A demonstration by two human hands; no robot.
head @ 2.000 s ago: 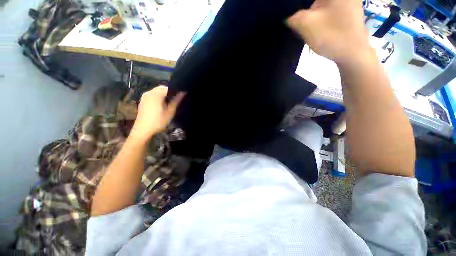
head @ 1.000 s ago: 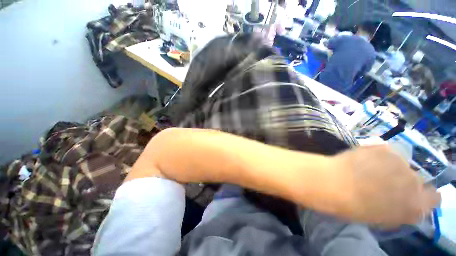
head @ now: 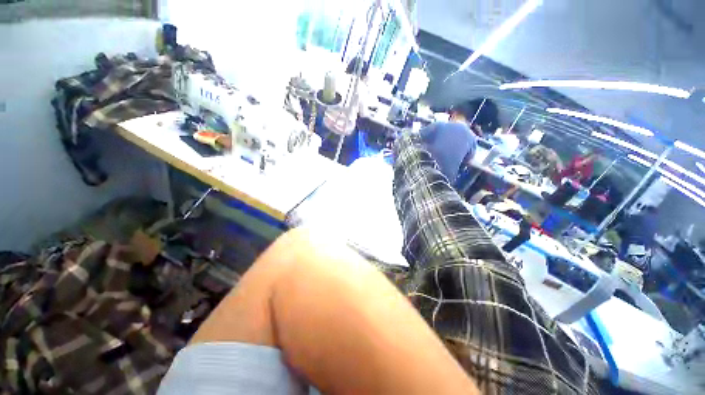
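Observation:
A black plaid garment with cream and yellowish lines stretches from the table's far side down to the bottom right in front of me. Its lower end is cut off by the frame's edge. My left forearm crosses the bottom centre and runs off the lower edge, so my left hand is out of the picture. My right hand and arm do not show.
Brownish plaid garments are heaped at lower left. A white sewing machine stands on the left table, with plaid cloth at its back. Another machine is at right. A person in blue sits behind.
The view has lifted, showing more of the room. The plaid garment is stretched out longer and lies further right. My left hand, seen at right before, has left the picture at the bottom.

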